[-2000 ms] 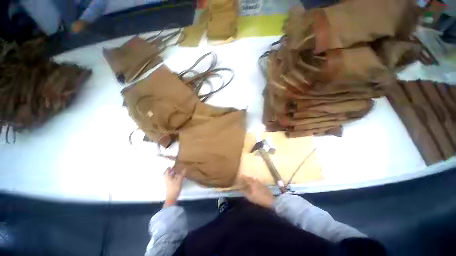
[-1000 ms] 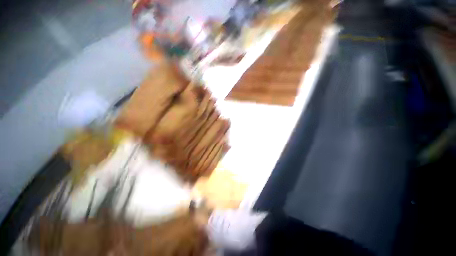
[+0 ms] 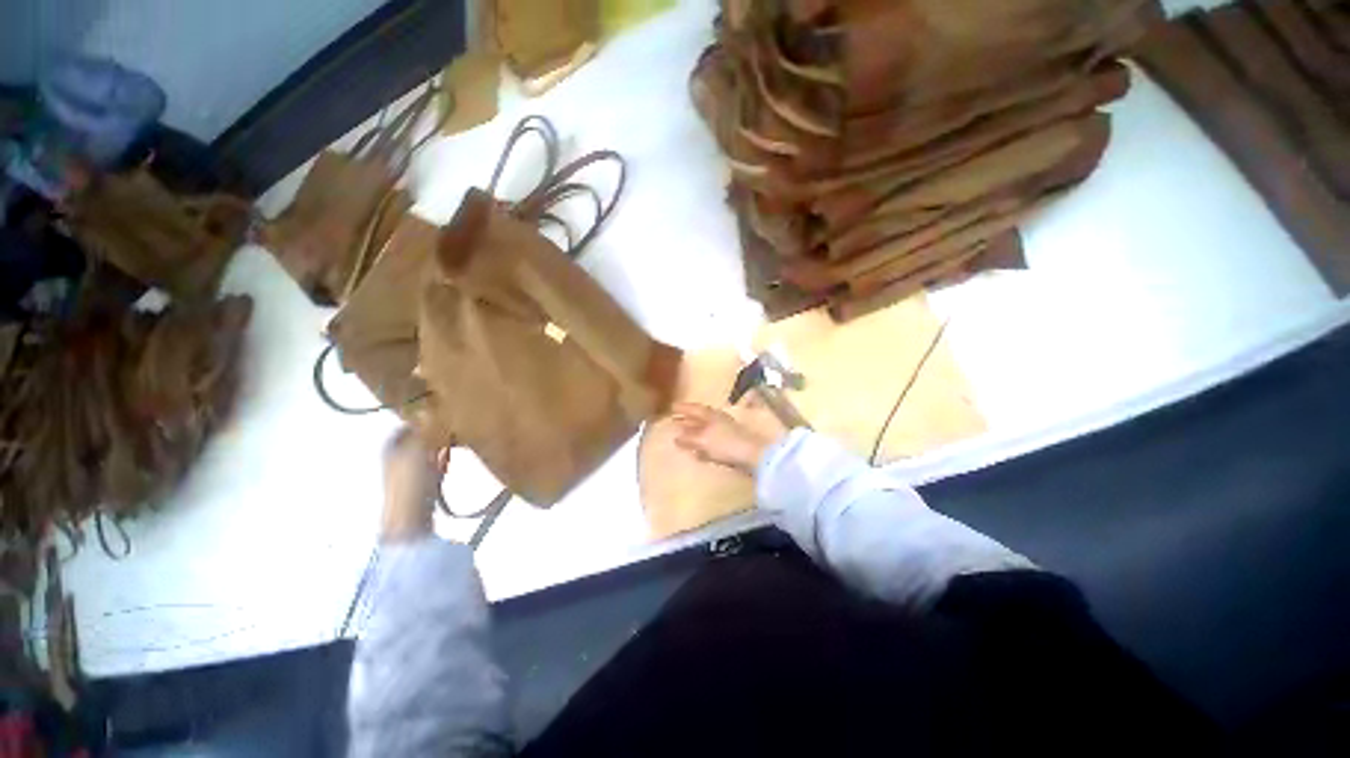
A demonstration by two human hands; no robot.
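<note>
A floppy brown bag body (image 3: 518, 378) lies in front of me, partly over other brown bag pieces (image 3: 388, 304) with dark strap loops (image 3: 570, 185). My left hand (image 3: 410, 459) is at its lower left edge and seems to pinch it; the fingertips are blurred. My right hand (image 3: 723, 438) is just right of the bag, fingers apart, over the tan board (image 3: 859, 370). It does not visibly hold anything. The hammer (image 3: 767, 388) lies on the board, its head beyond my right hand and its handle partly hidden by the hand and sleeve.
A tall stack of brown bag bodies (image 3: 918, 163) stands beyond the board. A heap of strapped bags (image 3: 133, 400) is at the left. Overlapping brown panels (image 3: 1273, 111) lie at the far right. A thin dark cord (image 3: 909, 388) lies on the board. Another person's sleeve (image 3: 104, 107) shows top left.
The view swung right and came back. The bag body now lies further left, turned and bunched. My right hand has left its edge and is by the hammer.
</note>
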